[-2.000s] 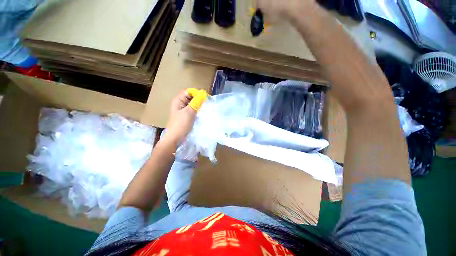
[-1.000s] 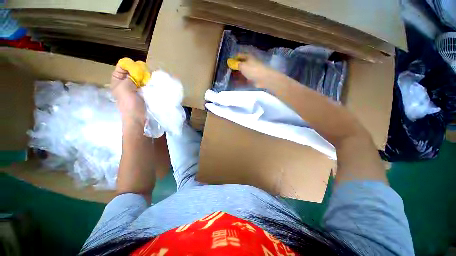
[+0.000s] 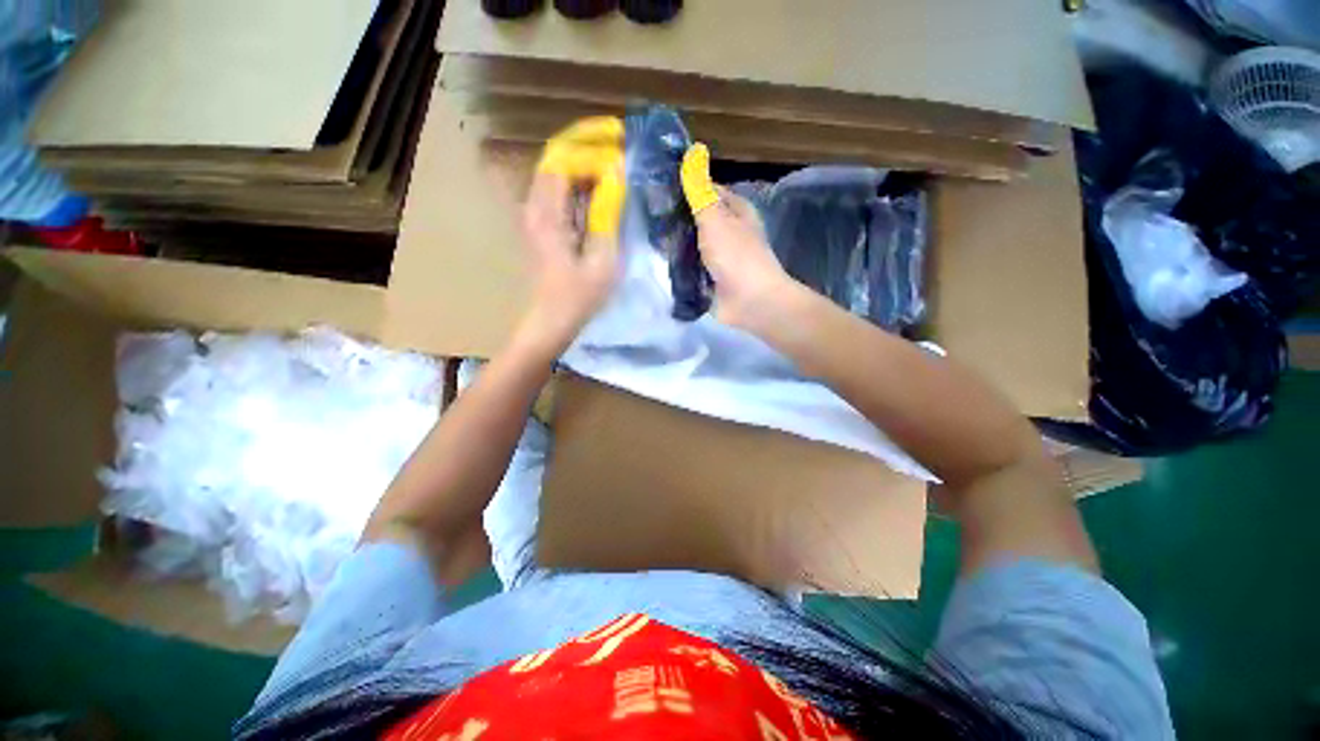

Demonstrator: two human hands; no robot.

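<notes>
A black glossy part [image 3: 669, 217] in a clear bag is between my two hands, over the packing carton [image 3: 731, 485]. My right hand [image 3: 734, 239] grips it from the right, with a yellow finger cot on a finger. My left hand [image 3: 572, 239], blurred, with yellow cots, is at its upper left; whether it grips the bag cannot be told. Bagged parts [image 3: 854, 239] stand in rows in the carton, partly hidden by my right hand. A white foam sheet [image 3: 811, 388] lies over the carton's near edge.
A carton heaped with clear bags [image 3: 275, 463] is at lower left. A cardboard stack [image 3: 782, 73] behind the carton carries dark parts [image 3: 585, 6]. Another cardboard stack [image 3: 217, 87] is at upper left. A black bin bag [image 3: 1202, 348] and a white fan [image 3: 1274, 94] are at right.
My left hand has moved right, to the part, and the white bunch of bags no longer shows in it. My right hand has come up out of the carton and now holds a bagged part.
</notes>
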